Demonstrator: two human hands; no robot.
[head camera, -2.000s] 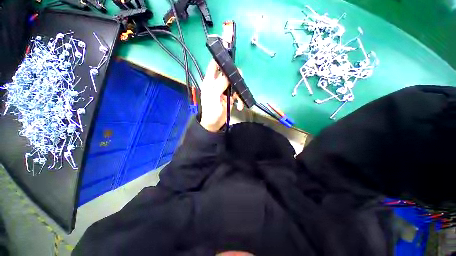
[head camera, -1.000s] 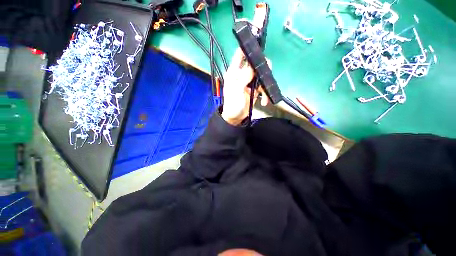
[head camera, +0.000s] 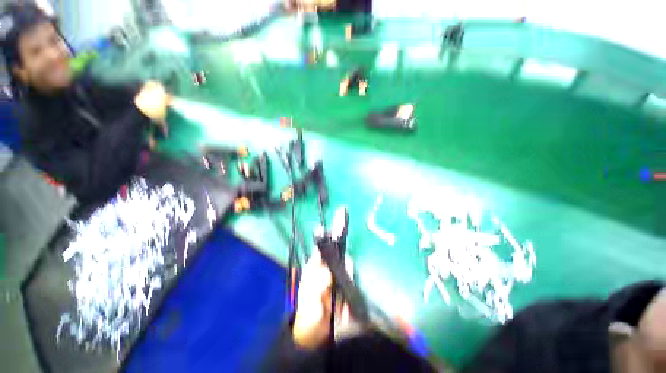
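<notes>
The picture is blurred. My left hand (head camera: 314, 302) is at the lower middle, shut on a black clamp (head camera: 334, 262). The clamp slants from upper left to lower right; its lower end is blurred, with a blue lead end (head camera: 416, 341) below it. A silver spring pile (head camera: 475, 255) lies on the green bench to the right, with one loose spring (head camera: 380, 222) nearer the clamp. My right hand (head camera: 653, 339) is only a blurred patch of skin cut off by the lower right edge; its fingers do not show clearly.
A black tray (head camera: 44, 291) heaped with springs stands at left, beside a blue crate (head camera: 219, 299). Black clamps with orange tips (head camera: 255, 182) lie beyond my left hand. Single clamps (head camera: 394, 118) lie on the green belt (head camera: 467, 146). A person in dark clothing (head camera: 87, 124) is at upper left.
The view has tilted up, bringing the belt and the other person into sight. My left hand still holds the clamp. A patch of skin now shows at the right edge.
</notes>
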